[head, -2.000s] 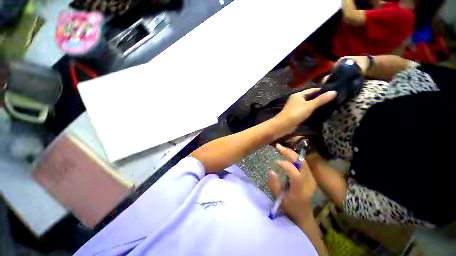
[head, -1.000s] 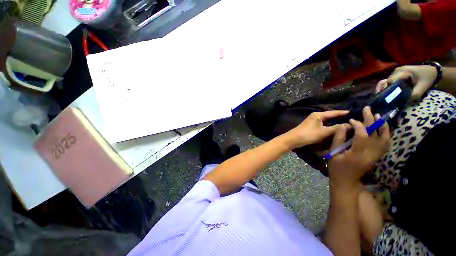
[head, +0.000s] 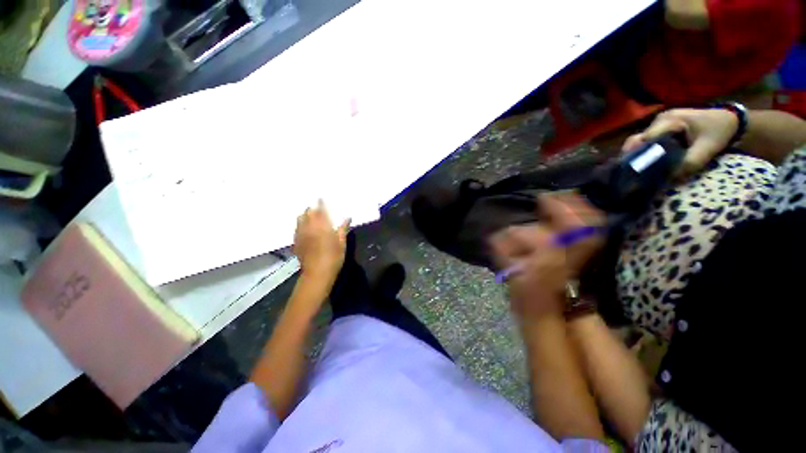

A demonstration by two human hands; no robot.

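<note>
Large white record sheets [head: 239,168] lie across the table edge. My left hand [head: 320,241] touches their near edge; whether it pinches the paper is unclear. My right hand [head: 552,252], blurred, holds a blue-and-white pen [head: 574,235] over the other person's lap. The pen points down to the left. A black headgear unit [head: 638,177] with a white label is just beyond my right hand, in another person's hand [head: 698,137].
A closed pink 2025 diary [head: 106,310] lies on the table's near left. Red-handled pliers(?) [head: 99,102], a pink-lidded tub [head: 110,31] and a grey container [head: 31,119] stand behind. A red stool [head: 588,106] and a person in red [head: 733,44] are at upper right.
My left hand has left the black unit and moved left to the sheets' edge. My right hand with the pen has drawn back left from the unit. The other person still holds the unit.
</note>
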